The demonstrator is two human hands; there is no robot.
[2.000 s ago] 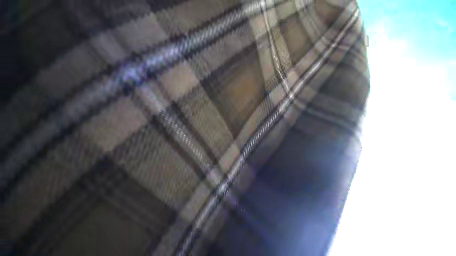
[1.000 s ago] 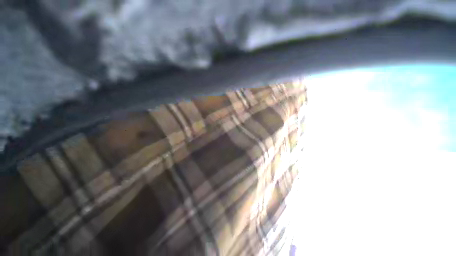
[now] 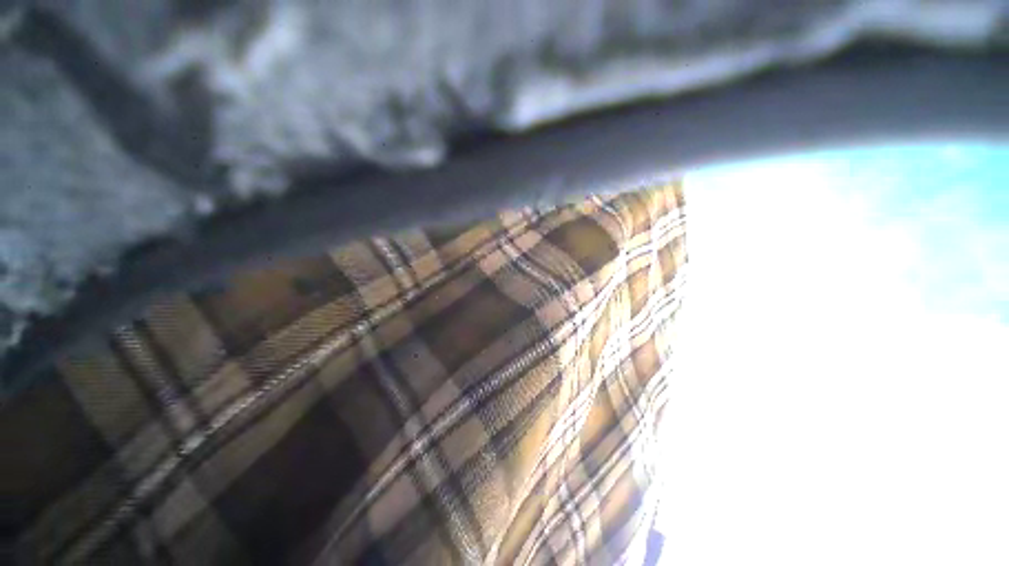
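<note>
A plaid shirt in brown, tan and black checks with white lines fills the lower left and middle of the view, very close to the camera. Its right part is brightly lit and creased. Neither my left hand nor my right hand is in view. No item held or worked on can be seen.
A blurred grey-white peeling edge with a dark curved rim crosses the top, very close. The right side is an overexposed white area with a turquoise patch at the upper right; no shapes can be told there.
The grey-white edge has come into view across the top since two seconds ago. The shirt's visible area has shrunk leftward and the white area has widened. Since one second ago the shirt has shifted slightly.
</note>
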